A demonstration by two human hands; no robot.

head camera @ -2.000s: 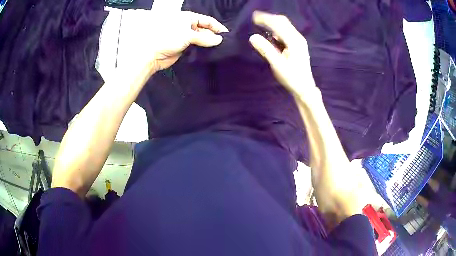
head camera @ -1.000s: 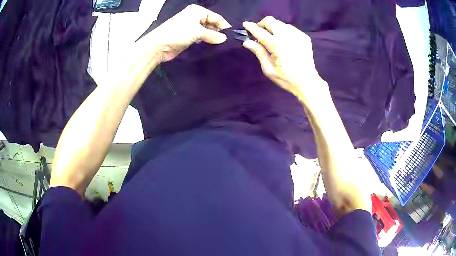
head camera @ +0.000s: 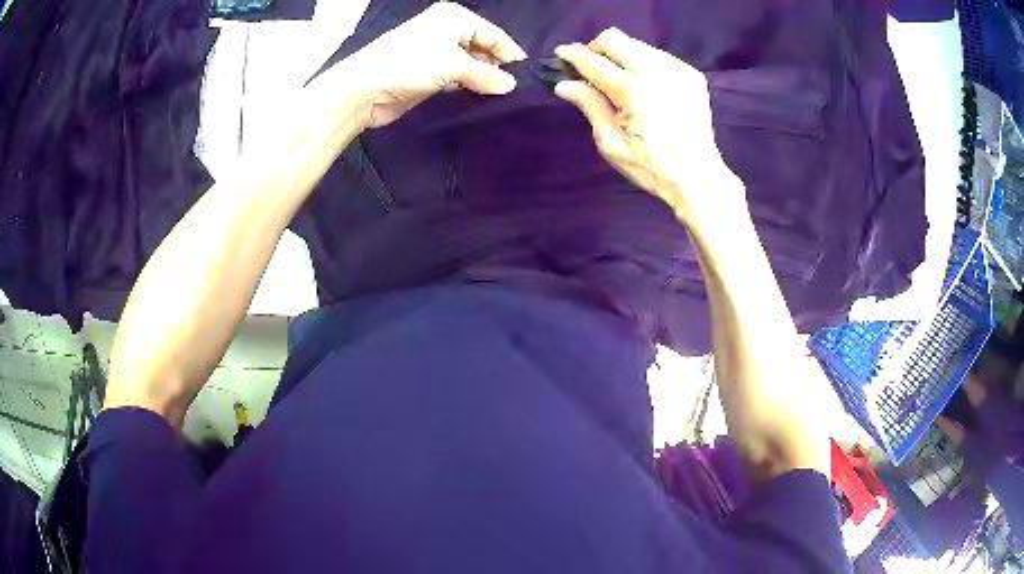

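A dark purple garment [head camera: 494, 213] lies spread in front of me. My left hand [head camera: 432, 67] is at the top centre, thumb and forefinger pinching a small dark bit of cloth. My right hand [head camera: 646, 107] is just to its right and holds a small dark pointed tool, which looks like thread snips [head camera: 552, 70], with its tip close to my left fingertips. The snips are mostly hidden by my fingers. Any thread is too small to tell.
A second dark garment [head camera: 84, 168] lies at the left on the white table [head camera: 275, 112]. A dark rectangular item [head camera: 243, 7] is at the top left edge. A blue mesh basket [head camera: 926, 364] stands at the lower right, with a red item [head camera: 859, 493] below it.
My right hand has come in towards my left hand since the first frame. Since the second frame both hands have barely moved, and the tool looks darker and less visible.
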